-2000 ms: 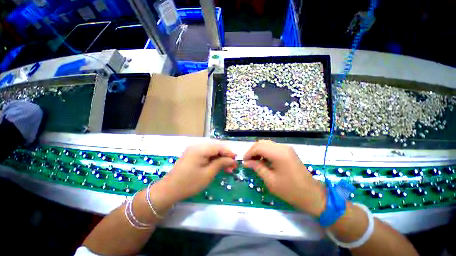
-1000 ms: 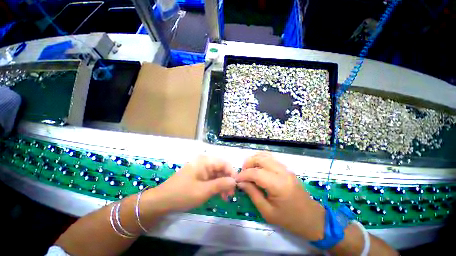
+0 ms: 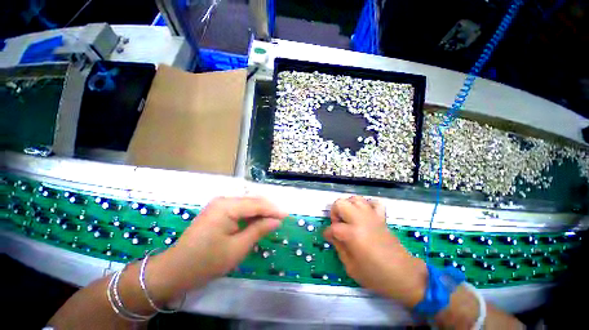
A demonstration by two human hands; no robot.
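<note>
A row of green circuit boards (image 3: 294,248) dotted with dark parts with bright tops runs across in front of me. My left hand (image 3: 229,235) is over the boards, thumb and forefinger tips close together; any small part between them is too small to tell. My right hand (image 3: 361,238) is over the boards to the right, fingers curled in; whether it holds a part is hidden. Behind them, a black component tray (image 3: 418,129) holds pale small components (image 3: 387,109) around a bare dark patch. A blue wrist strap (image 3: 442,290) is on my right wrist.
More pale components (image 3: 481,155) lie in the green-lined trough at right. A blue coiled cord (image 3: 475,67) hangs beside the tray. A brown cardboard sheet (image 3: 190,122) and a dark tray (image 3: 113,113) stand at left. A pale metal rail (image 3: 161,177) runs behind the boards.
My hands were together over the boards and are now apart, with board showing between them. The view has shifted, and the neighbour's sleeve at the left edge is out of the picture.
</note>
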